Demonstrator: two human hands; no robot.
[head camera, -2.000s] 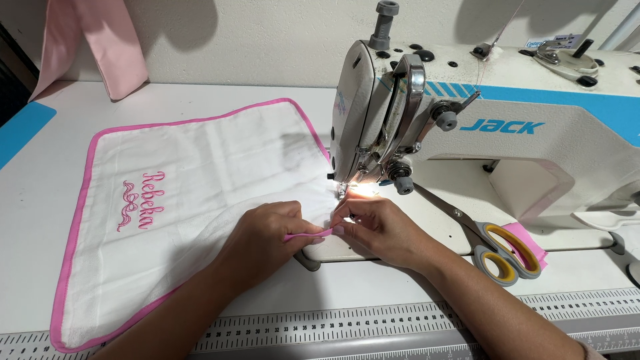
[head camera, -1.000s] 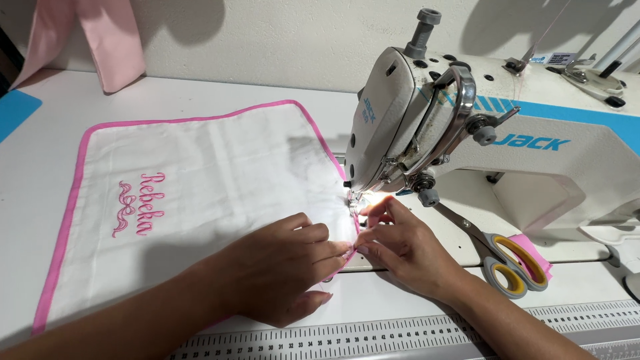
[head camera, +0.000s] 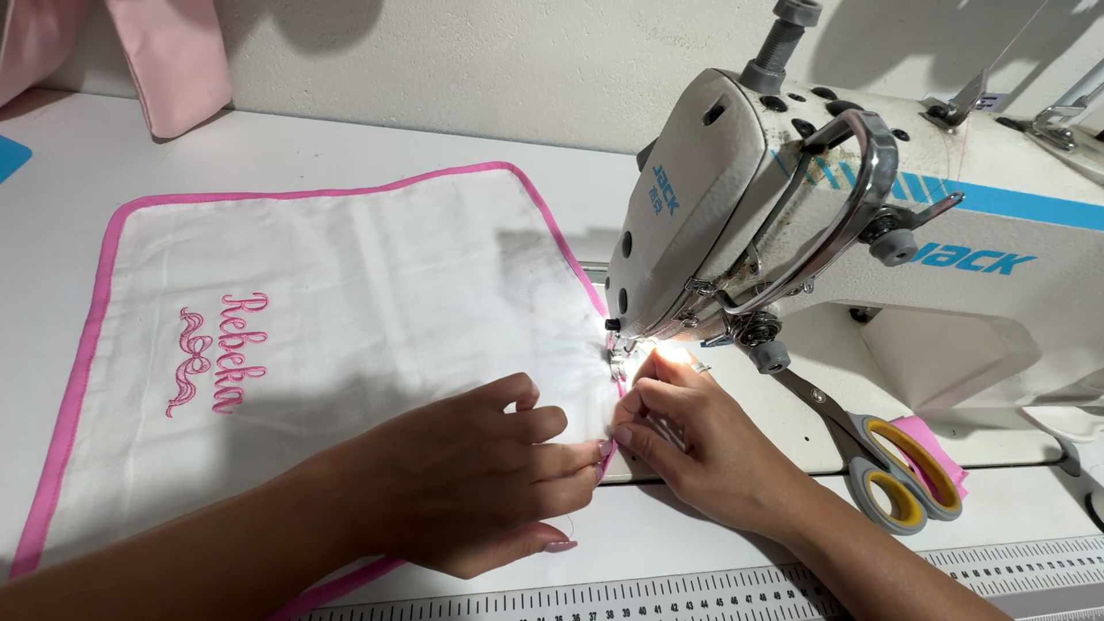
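Note:
A white cloth panel (head camera: 371, 285) with pink embroidery and a pink binding (head camera: 552, 220) lies left of a sewing machine (head camera: 699, 198). Its right edge runs under the lit presser foot (head camera: 617, 362). My left hand (head camera: 483, 470) rests on the cloth, with its fingertips at the pink edge just in front of the foot; the thumb is spread apart. My right hand (head camera: 699, 431) pinches that same edge between thumb and fingers, close beside the foot. The needle tip cannot be made out in the glare.
Scissors (head camera: 906, 474) with grey and yellow handles lie on the machine bed's front edge, beside a pink fabric scrap (head camera: 936, 448). A printed ruler (head camera: 690, 595) runs along the front. Pale pink fabric (head camera: 181, 69) hangs at the back left, near a blue item (head camera: 12, 158).
My left hand has gone from pinching the binding two seconds ago to lying flatter on the cloth with its fingers spread. My right hand stays by the presser foot. The view has shifted.

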